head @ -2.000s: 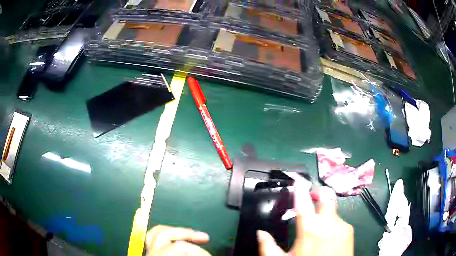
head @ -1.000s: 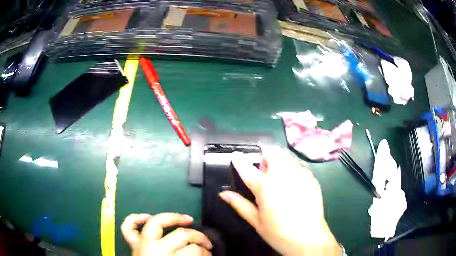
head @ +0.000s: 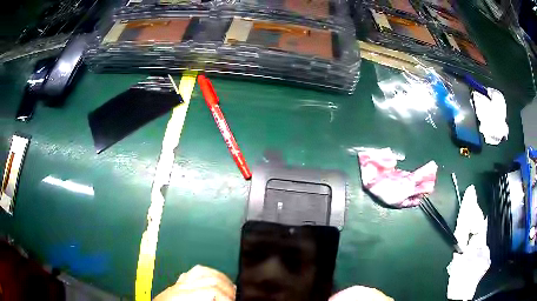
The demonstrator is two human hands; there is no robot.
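Note:
A glossy black touch panel (head: pixel 288 258) is raised over the lower part of the dark grey alignment jig (head: pixel 337 197), mirroring a blurred reflection. The jig's recessed bed shows bare above the panel's top edge. My left hand (head: pixel 200 285) is at the panel's lower left edge and my right hand (head: pixel 360 293) at its lower right edge; they appear to hold it between them. Both hands are cut off by the bottom of the picture, and the fingertips are mostly hidden.
A red marker pen (head: pixel 226 132) lies left of the jig, by yellow tape (head: pixel 154 214) and a black sheet (head: pixel 132 114). Right are a pink-and-white cloth (head: pixel 394 179), tweezers (head: pixel 440 222) and a white wipe (head: pixel 470 253). Blister trays (head: pixel 282 67) stand behind.
The glossy panel now shows tilted up over the jig, whose bed has come into view. My right hand has withdrawn from above the jig to the lower right edge. The view has shifted.

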